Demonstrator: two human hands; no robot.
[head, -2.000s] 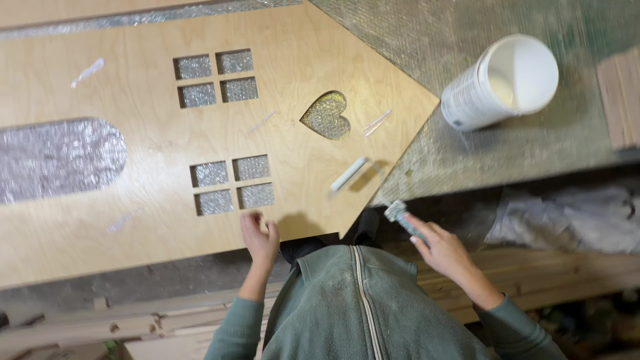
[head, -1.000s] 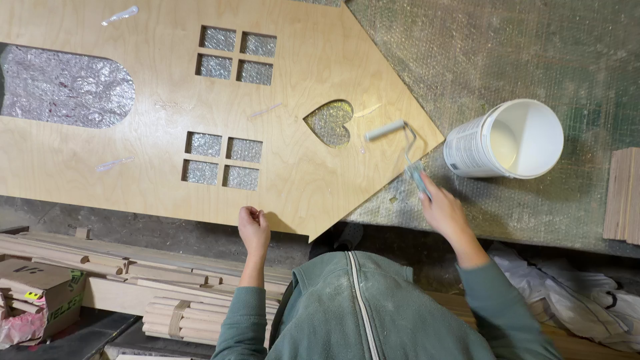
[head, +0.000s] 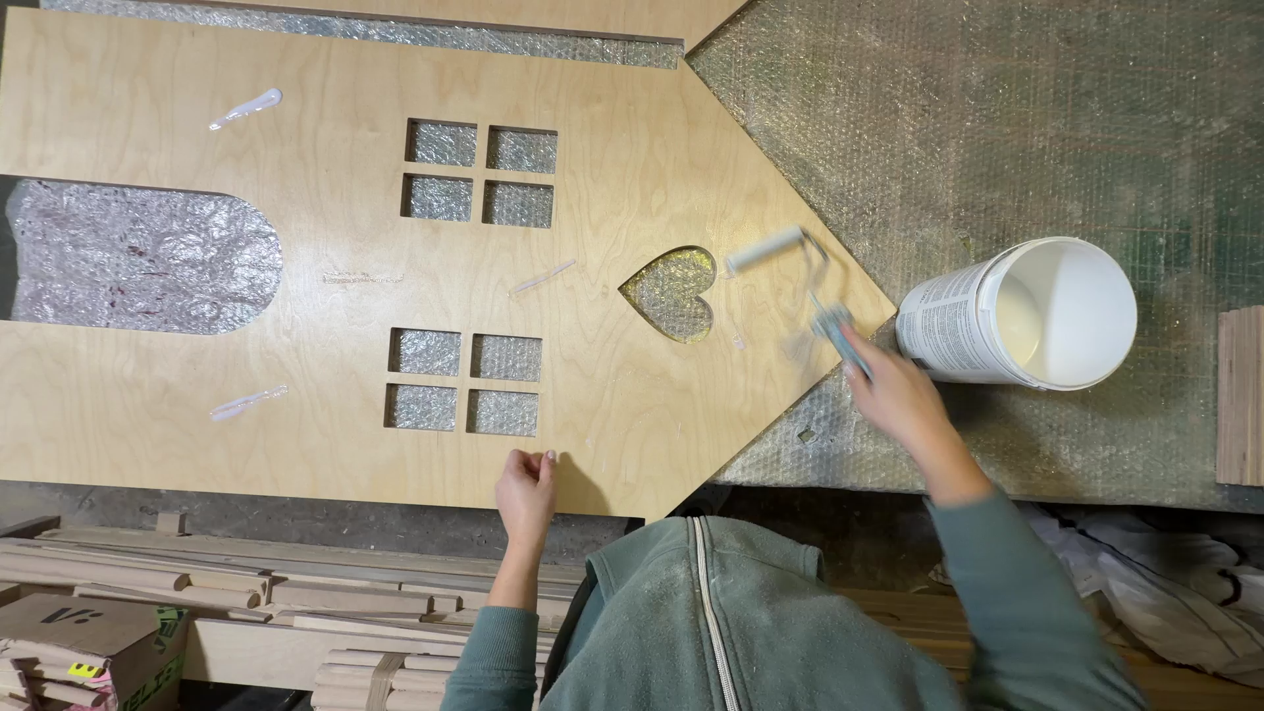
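A small paint roller [head: 765, 251] lies against the pointed end of a plywood panel [head: 612, 395], just right of its heart-shaped cutout [head: 673, 292]. My right hand [head: 897, 390] grips the roller's handle over the panel's slanted edge. My left hand [head: 525, 486], fingers curled together, is at the panel's near edge below a four-pane window cutout; nothing shows in it. White streaks [head: 247, 109] of liquid mark the panel in several places. An open white plastic bucket [head: 948, 321] with pale liquid inside is beside the panel's tip.
Bubble wrap [head: 889, 128] covers the table under the panel. Another plywood panel [head: 553, 14] lies along the far side. Wooden strips [head: 1240, 395] are stacked at the right edge. Below the table's near edge are wooden pieces [head: 326, 592], a cardboard box [head: 89, 642] and white fabric [head: 1145, 602].
Two seconds ago the right hand held the roller off the panel's near edge; it has since moved over the pointed end. The left hand has stayed by the near edge.
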